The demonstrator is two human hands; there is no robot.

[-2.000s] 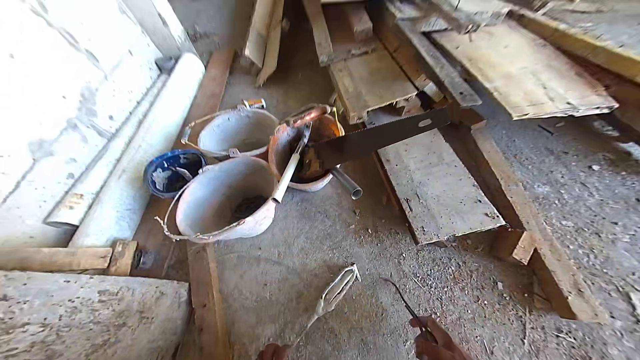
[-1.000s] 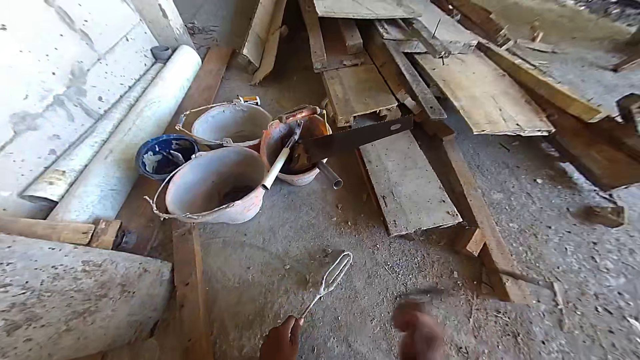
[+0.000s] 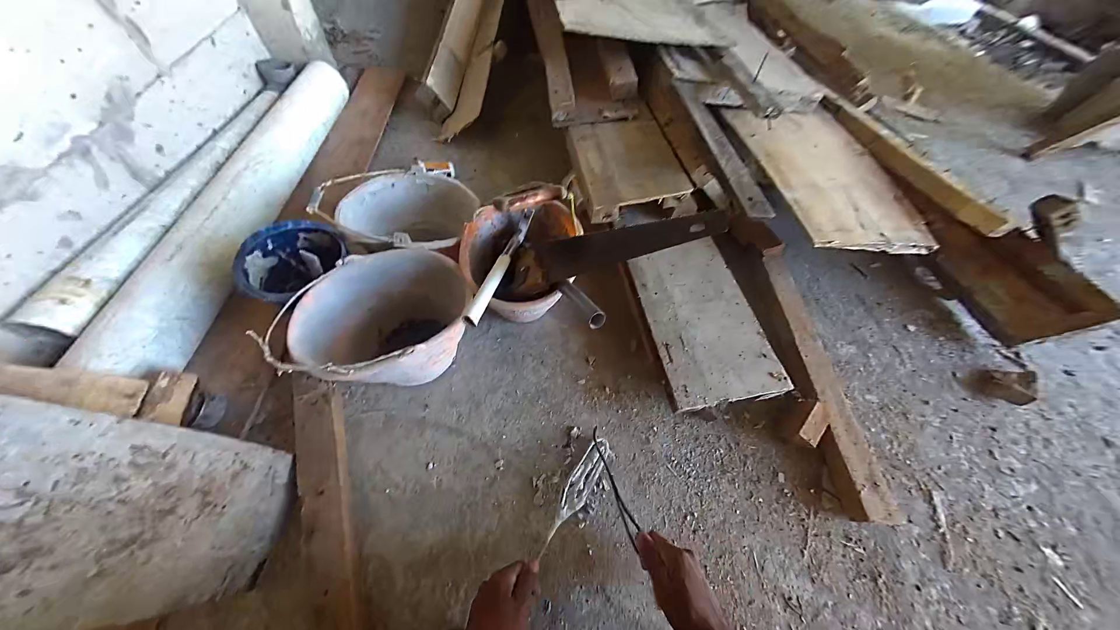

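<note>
At the bottom centre my left hand [image 3: 505,595] grips the thin end of a whitish looped cord or wire [image 3: 583,483], whose loop spreads away from me above the floor. Just to its right, my right hand [image 3: 681,579] holds a thin dark wire or rod [image 3: 619,497]. The dark piece's far tip overlaps the top of the pale loop; whether they touch I cannot tell. Beyond the hands, an orange bucket [image 3: 563,210] carries a handsaw [image 3: 634,245] across it, with a pale-handled tool [image 3: 488,290] and a metal pipe [image 3: 584,306] sticking out.
Two whitish buckets [image 3: 376,317] and a blue bucket [image 3: 289,260] stand left of the orange one. Large pipes [image 3: 219,210] lie along the block wall. Stacked boards [image 3: 710,324] fill the right and back. A concrete slab [image 3: 131,507] and a wooden plank [image 3: 324,490] lie at lower left.
The dark piece in my right hand, blurred one second ago, now lies up against the pale loop in view. My two hands are closer together than two seconds ago.
</note>
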